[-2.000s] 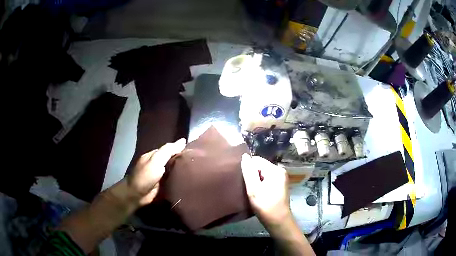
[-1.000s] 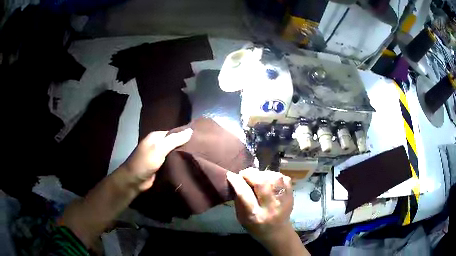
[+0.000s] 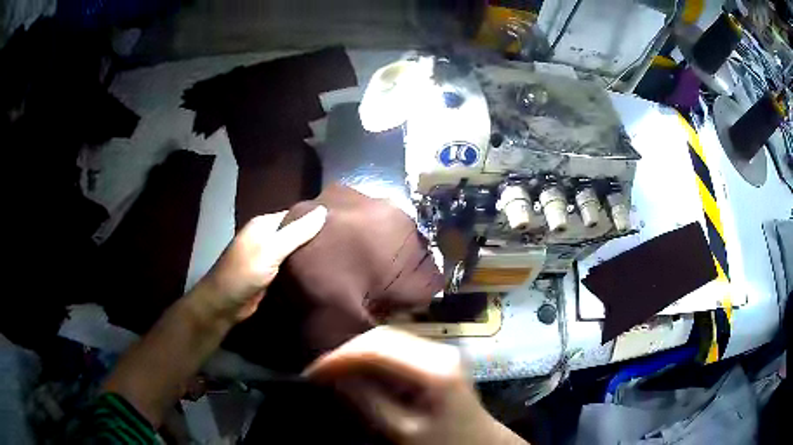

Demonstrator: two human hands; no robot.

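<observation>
A dark brown cut piece (image 3: 356, 252) lies in front of the overlock machine (image 3: 556, 130), its right edge close to the needle area. My left hand (image 3: 261, 256) is on the upper left of this piece, thumb on top and fingers partly hidden. My right hand (image 3: 396, 378) is blurred at the piece's lower edge near the table's front. Whether its fingers hold the fabric cannot be told. Glare hides detail beside the needle.
Stacked brown pieces (image 3: 278, 96) lie left of the machine, with another brown stack (image 3: 165, 226) further left. A brown piece (image 3: 652, 282) lies on a white sheet at right. Hazard tape (image 3: 706, 200) runs along the table. Thread cones (image 3: 756, 126) stand behind right. Grey fabric (image 3: 704, 391) is at lower right.
My right hand has moved down and left from the needle area. The piece's folded-back part has flattened somewhat. My left hand has stayed on it. The view has shifted slightly.
</observation>
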